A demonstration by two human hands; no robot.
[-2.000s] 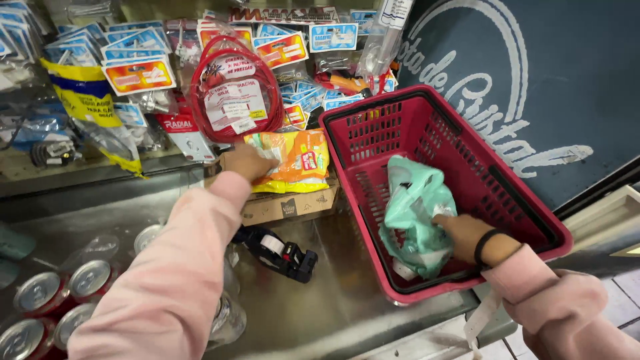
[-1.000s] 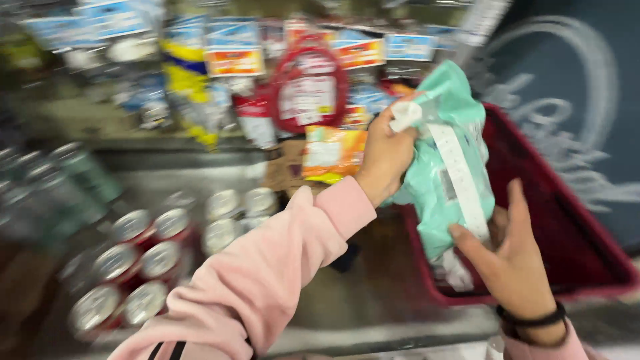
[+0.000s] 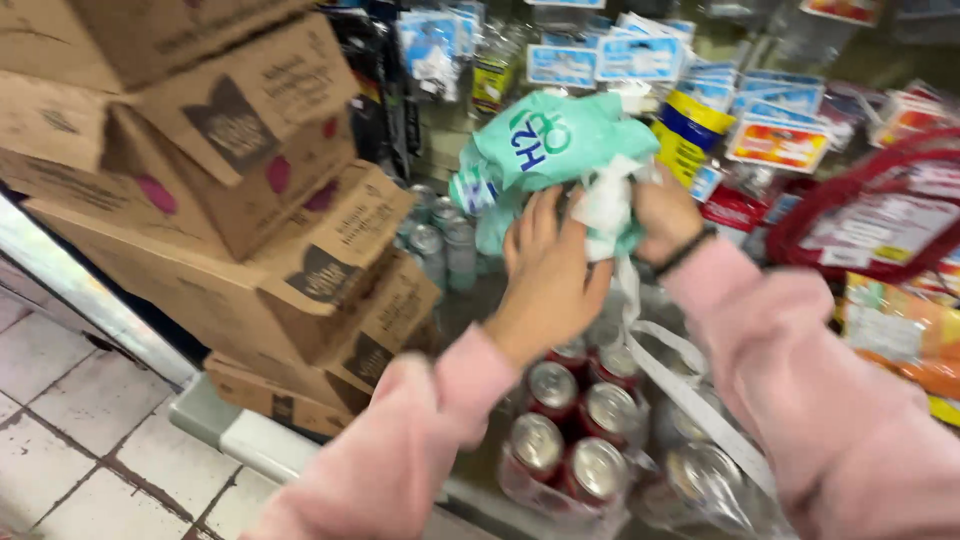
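Both hands are on a teal plastic package (image 3: pixel 559 142) with printed lettering, above the metal counter. My right hand (image 3: pixel 664 214), with a dark band at the wrist, grips its right end beside a crumpled white piece (image 3: pixel 606 199). My left hand (image 3: pixel 551 262) presses against its lower side with the fingers spread; their tips are partly hidden, so its hold is unclear. A long white strip (image 3: pixel 701 412) hangs from the package past my right forearm. Directly below my hands stand shrink-wrapped red cans (image 3: pixel 553 386).
Cardboard boxes (image 3: pixel 300 247) are stacked at the left, by the counter's edge. Silvery cans (image 3: pixel 442 240) stand behind the hands. Packets on hooks (image 3: pixel 637 56) cover the back wall. A coiled red hose (image 3: pixel 787 217) and an orange-yellow bag (image 3: pixel 892 330) are at the right. White floor tiles (image 3: pixel 67 420) show lower left.
The teal package has left the red basket, where it lay two seconds ago, and has moved left to above the cans. My left hand has let go of the orange-yellow bag. The view has swung left.
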